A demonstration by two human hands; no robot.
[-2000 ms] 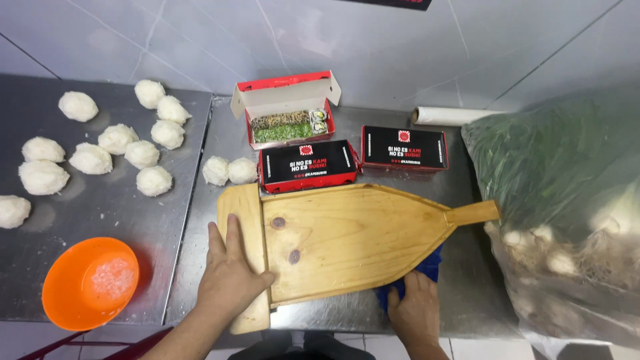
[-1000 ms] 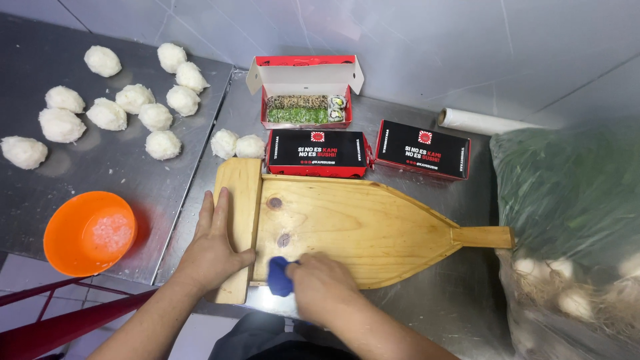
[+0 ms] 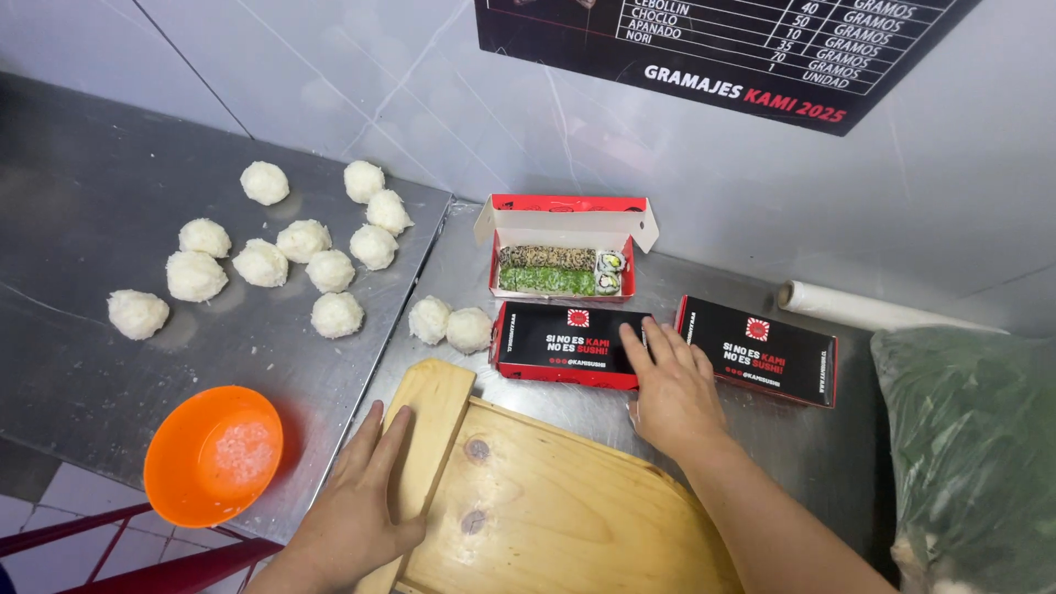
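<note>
My left hand [image 3: 363, 495] rests with spread fingers on the end bar of a boat-shaped wooden serving board [image 3: 561, 511]. At the right end of a closed black and red sushi box [image 3: 561, 348], my right hand [image 3: 676, 379] lies with its fingertips on the lid, gripping nothing that I can see. A second closed box [image 3: 759, 351] is just right of that hand. Behind them stands an open sushi box [image 3: 565, 289] with a sesame-coated roll, a green-coated roll and pieces on end. Two rice balls [image 3: 450, 324] sit left of the closed box.
Several rice balls [image 3: 262, 262] lie on the dark metal counter at left, with an orange bowl [image 3: 213, 455] near its front edge. A roll of plastic film [image 3: 874, 305] lies along the wall, beside a plastic bag of green vegetables [image 3: 965, 445]. A printed chart [image 3: 726, 49] hangs above.
My right hand has moved from the wooden board up to the closed box. The blue cloth it wiped with no longer shows. My left hand stays on the end bar. The view has shifted.
</note>
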